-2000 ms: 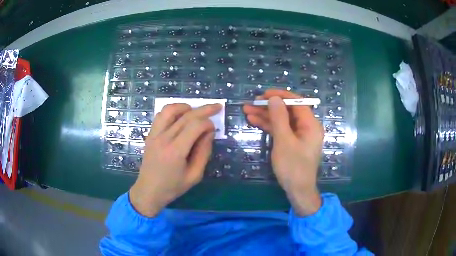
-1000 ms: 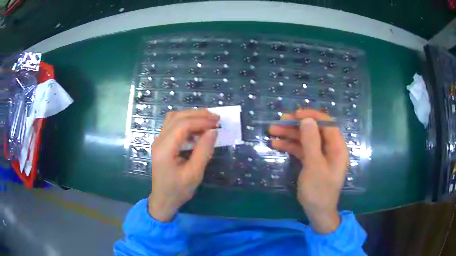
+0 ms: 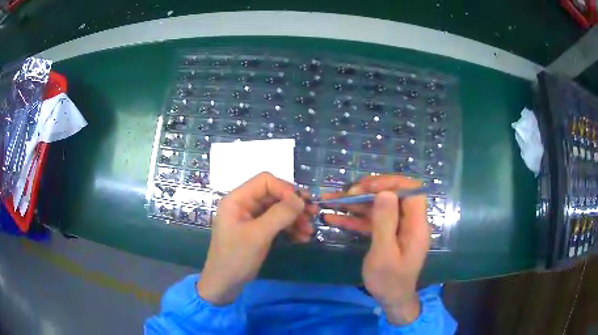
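My left hand [image 3: 252,229] pinches a small dark component [image 3: 303,195] between thumb and index finger. My right hand [image 3: 392,245] holds thin tweezers [image 3: 367,197] like a pen, their tip pointing left at the component. Whether the tip touches it is too small to tell. A white card [image 3: 252,161] lies on the clear blister tray [image 3: 452,150], just beyond my left hand. The tray's pockets hold many small dark parts with white dots. My hands cover part of its near side.
A red bin [image 3: 36,186] with a clear plastic bag [image 3: 25,118] and white paper [image 3: 62,121] is at the left edge. A crumpled tissue [image 3: 528,141] lies beside the black tray stack [image 3: 554,176] at the right, which holds gold-and-white parts [image 3: 582,131].
My left hand has left the card and moved nearer to me, with the component in its fingertips. My right hand has brought the tweezers down and left to it. The whole view has shifted slightly.
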